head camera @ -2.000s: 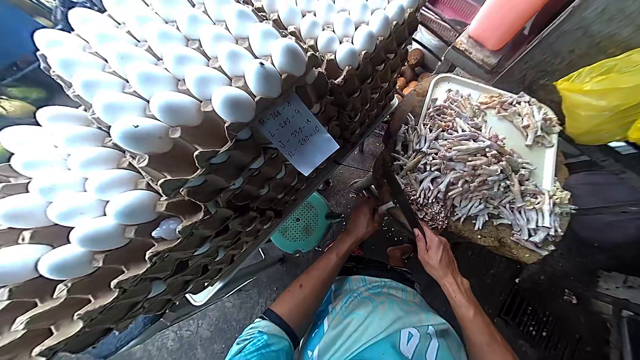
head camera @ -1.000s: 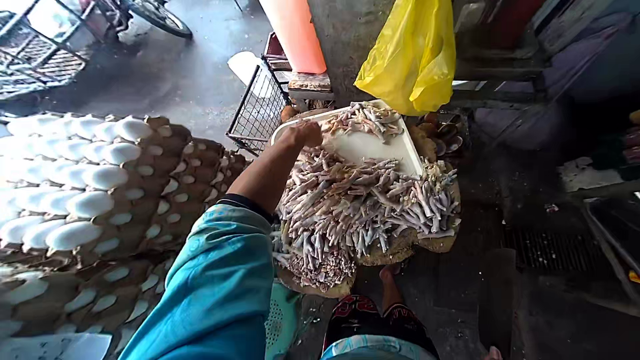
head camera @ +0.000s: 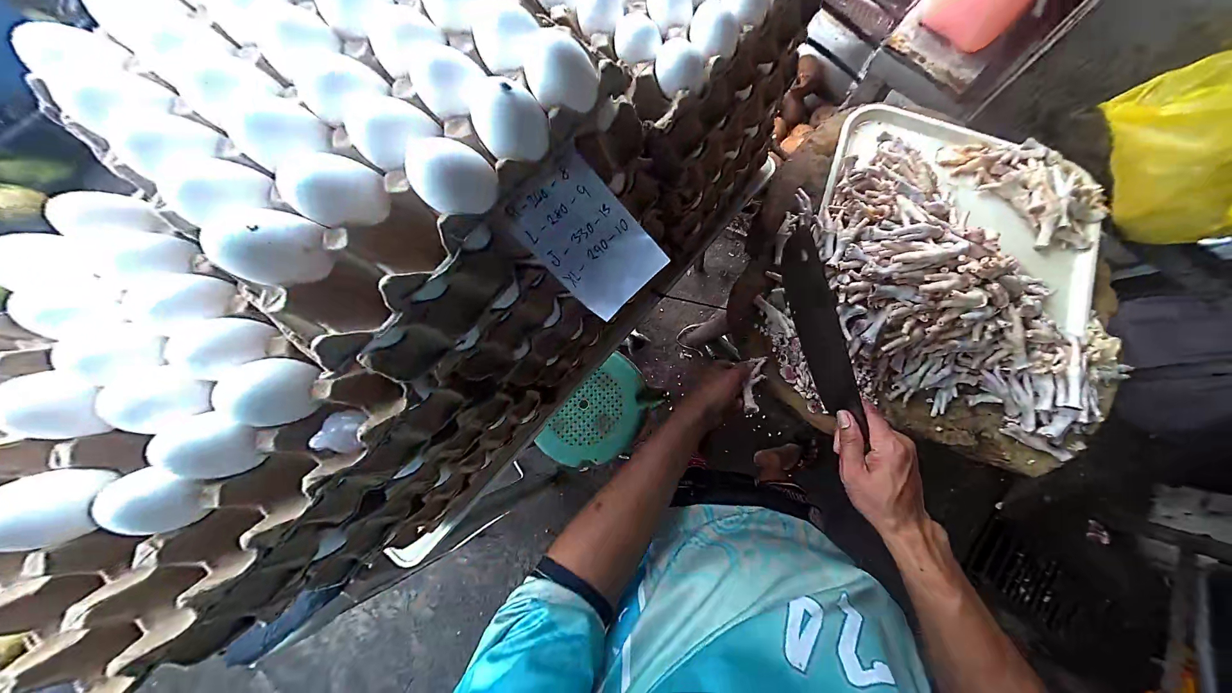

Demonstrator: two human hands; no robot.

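My right hand (head camera: pixel 881 462) is closed round the handle of a large dark-bladed knife (head camera: pixel 818 318), its blade pointing up and away over the edge of the chicken feet pile. My left hand (head camera: pixel 720 393) holds a pale chicken foot (head camera: pixel 754 385), just left of the round wooden chopping block (head camera: pixel 1020 448). A heap of chicken feet (head camera: pixel 924 279) covers much of the block and part of a white tray (head camera: pixel 1073 279). A smaller bunch of feet (head camera: pixel 1035 188) lies at the tray's far right. Small chopped bits (head camera: pixel 794 371) lie by the blade.
Tall stacks of cardboard egg trays (head camera: pixel 423 337) with white eggs (head camera: pixel 322 188) fill the left side, with a handwritten paper (head camera: pixel 597 241) on them. A green perforated plastic basket (head camera: pixel 592 414) is low beside my left forearm. A yellow plastic bag (head camera: pixel 1174 144) hangs at the right.
A second ago my left arm reached over the tray to the far bunch of feet; now that hand is back at the block's left side with a foot. The view has swung strongly.
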